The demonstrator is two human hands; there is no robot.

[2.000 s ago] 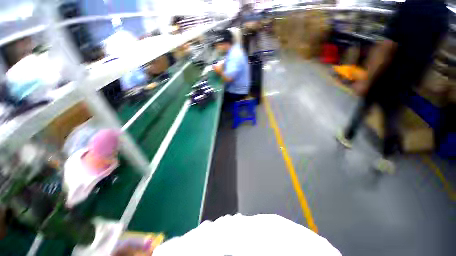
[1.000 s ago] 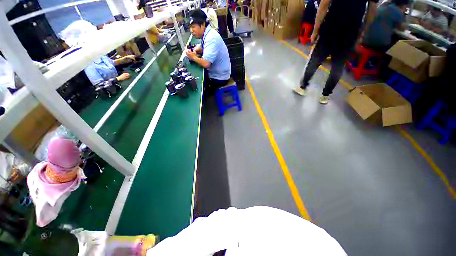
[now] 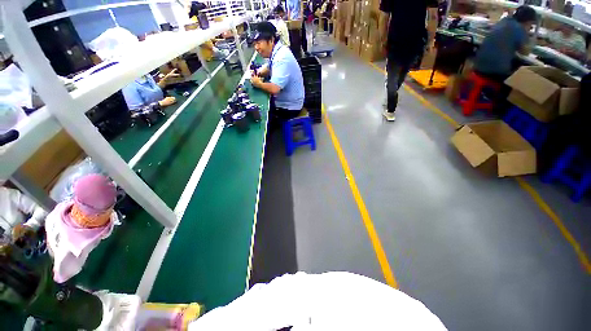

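Observation:
Neither of my hands shows. The green hand press (image 3: 61, 294) stands at the lower left, cut off by the edge. Its lever handle (image 3: 91, 197), wrapped in pink and orange cloth, rises at the left. The ram's white cloth wrap (image 3: 120, 310) hangs beside the green body. The yellow fixture block (image 3: 188, 313) lies to its right, with a pink pad (image 3: 155, 317) on it, partly cut off at the bottom. A large white shape (image 3: 317, 304), apparently clothing, covers the bottom centre.
The green bench (image 3: 214, 239) runs forward beside a white rail (image 3: 188, 191). Black units (image 3: 241, 111) are grouped farther along, near a seated worker in light blue (image 3: 285, 74). A blue stool (image 3: 299, 134) stands beside the bench. Open cardboard boxes (image 3: 496, 152) stand at right. A person in black (image 3: 402, 48) is in the aisle.
The view has steadied from blur and shifted slightly since one second ago. The person in black is farther up the aisle. An orange platform now shows at the right.

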